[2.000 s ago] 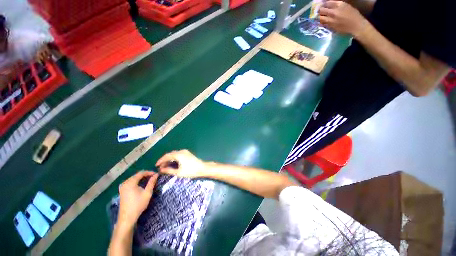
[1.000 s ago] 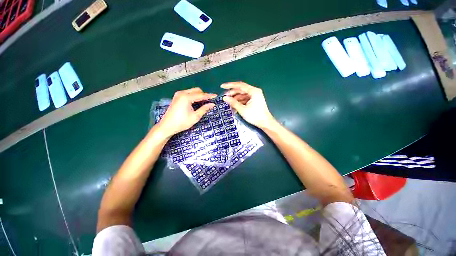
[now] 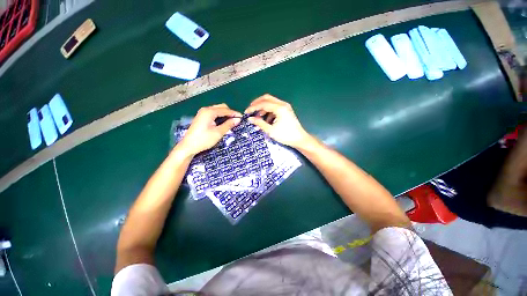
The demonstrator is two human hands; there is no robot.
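Note:
Overlapping sheets of lens pieces (image 3: 231,165), dark grids with shiny clear edges, lie on the green surface in front of me. My left hand (image 3: 211,128) is at the top edge of the upper sheet, its thumb and fingers pinching that edge. My right hand (image 3: 276,122) is close beside it, fingertips pinching a small dark piece at the sheet's top corner. The fingertips of both hands nearly touch. The fingers partly hide the piece, so I cannot tell whether it is separate from the sheet.
A fanned pile of pale blue phone back covers (image 3: 427,56) lies at the upper right, near a cardboard piece (image 3: 498,37). Beyond the metal strip (image 3: 231,70) are covers with dark blocks (image 3: 175,66) and a gold-coloured phone (image 3: 78,38). A red stool (image 3: 430,205) and a neighbour's arm are at right.
The belt items have shifted left and down in view. My hands remain at the sheet's top edge, with the fingertips now closer together. The neighbour's arm now shows at the right.

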